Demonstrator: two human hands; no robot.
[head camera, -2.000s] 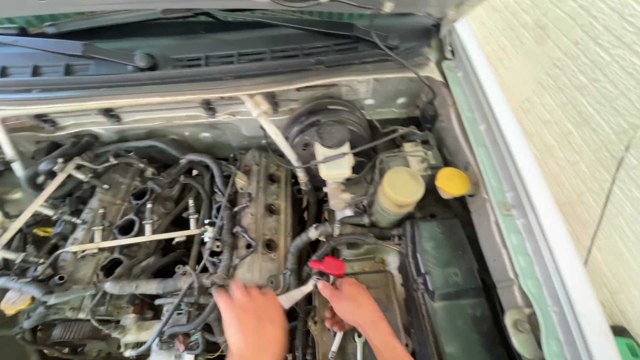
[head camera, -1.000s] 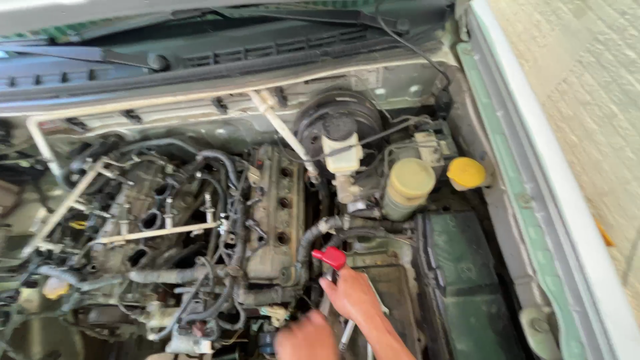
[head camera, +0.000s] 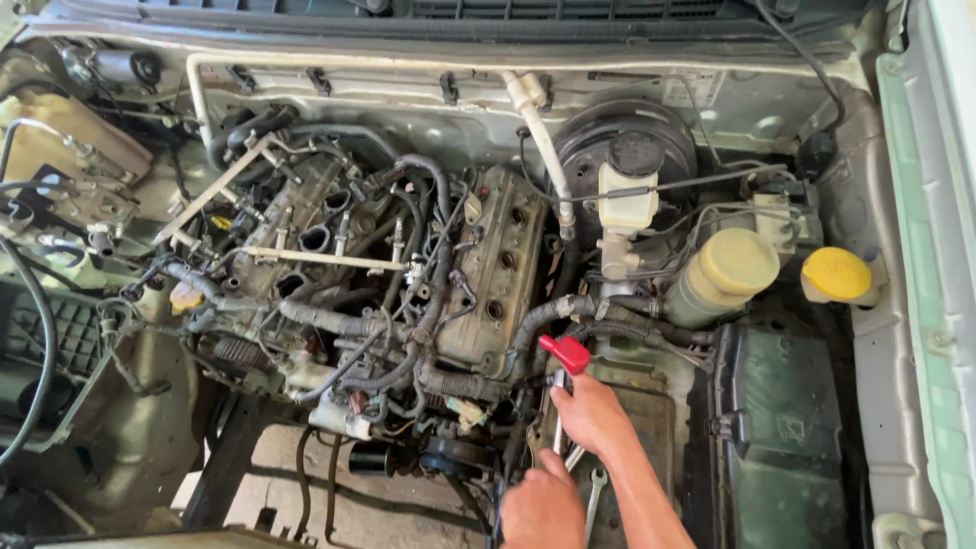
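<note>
My right hand (head camera: 591, 412) holds the head end of a metal wrench (head camera: 559, 427), beside a red rubber battery-terminal cover (head camera: 568, 354) that touches its knuckles. Below it, my left hand (head camera: 541, 503) is curled at the lower end of the wrench's handle. What the wrench head sits on is hidden by fingers and hoses. An open-end wrench (head camera: 596, 488) lies on the battery tray (head camera: 648, 412), under the right forearm. Another metal tool (head camera: 573, 457) shows partly between the hands.
Left of the hands lies the partly stripped engine, with a valve cover (head camera: 488, 267), fuel rails (head camera: 328, 259) and a corrugated hose (head camera: 549, 309). Behind and right are the brake fluid reservoir (head camera: 629, 194), a capped canister (head camera: 724, 267), a yellow cap (head camera: 836, 274) and a black box (head camera: 785, 412).
My left hand, apart and left of the right hand two seconds ago, is now at the wrench's handle. My right hand stays beside the red cover. The view has shifted.
</note>
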